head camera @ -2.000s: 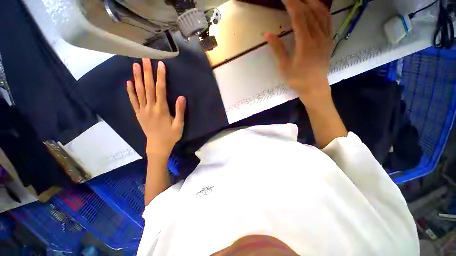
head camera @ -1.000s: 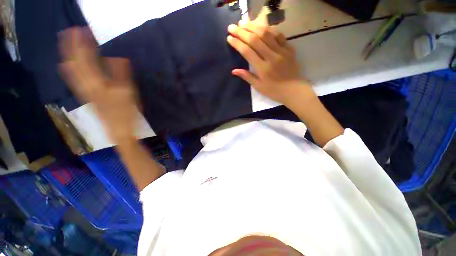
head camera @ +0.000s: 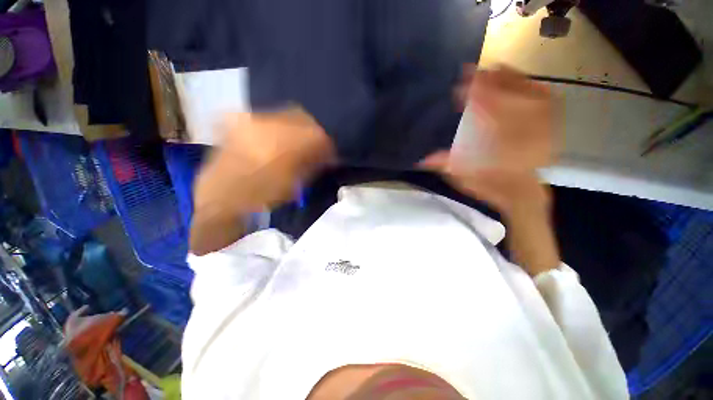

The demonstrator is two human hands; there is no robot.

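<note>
A large navy cut panel [head camera: 344, 70] lies over the table in front of me and reaches its front edge. My left hand [head camera: 270, 160] is blurred at the panel's left front corner, with its fingers curled; its grip is too blurred to tell. My right hand [head camera: 500, 129] is blurred at the panel's right edge, and its hold on the cloth cannot be told. The presser foot and needle area [head camera: 555, 22] is at the top right, beyond the panel's right edge.
A dark flat piece [head camera: 649, 43] lies right of the needle on the yellow-tan bed plate [head camera: 516, 47]. Green snips or tweezers [head camera: 676, 129] are at the right. A brown-edged bundle [head camera: 166, 98] and white paper [head camera: 207, 101] lie left. Blue baskets [head camera: 145, 211] stand below the table.
The view has swung left. My left hand has moved from the left of the panel to its front corner. My right hand has moved from near the needle towards the front edge.
</note>
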